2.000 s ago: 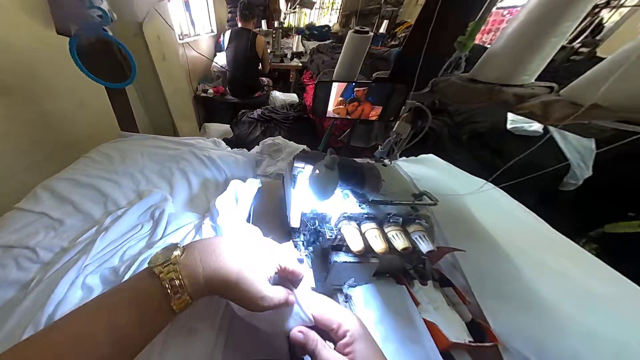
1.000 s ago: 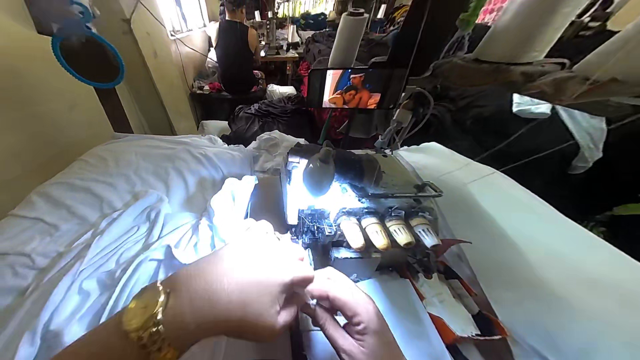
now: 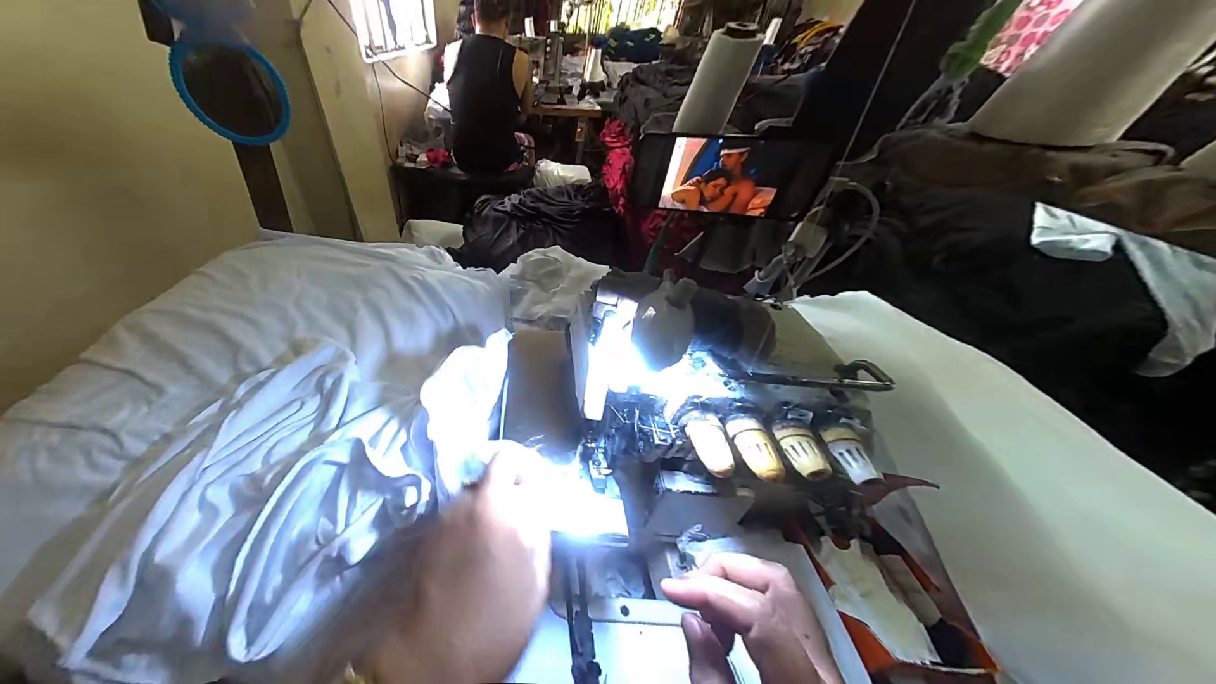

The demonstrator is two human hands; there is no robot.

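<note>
An overlock sewing machine [image 3: 665, 380] stands at the middle, its lamp glaring over the needle area and several tension dials [image 3: 755, 446] along its front. My left hand [image 3: 475, 560], blurred, is left of the needle area beside bright white fabric [image 3: 461, 408]; glare and blur hide whether its fingers grip the cloth. In front of the machine, low in the view, my right hand [image 3: 750, 608] has its fingers bent and thumb apart, with nothing seen between them. More white fabric [image 3: 313, 494] lies heaped to the left.
A phone-like screen [image 3: 727, 178] stands behind the machine. A white sheet [image 3: 1026, 456] covers the surface at right. An orange-edged container with scraps [image 3: 883, 598] sits at lower right. Dark cloth heaps [image 3: 541, 228] lie beyond, where a person in black [image 3: 484, 95] sits turned away.
My hands were close together in front of the machine; now they are apart, the left by the white fabric and the right lower down. The right fingers have parted.
</note>
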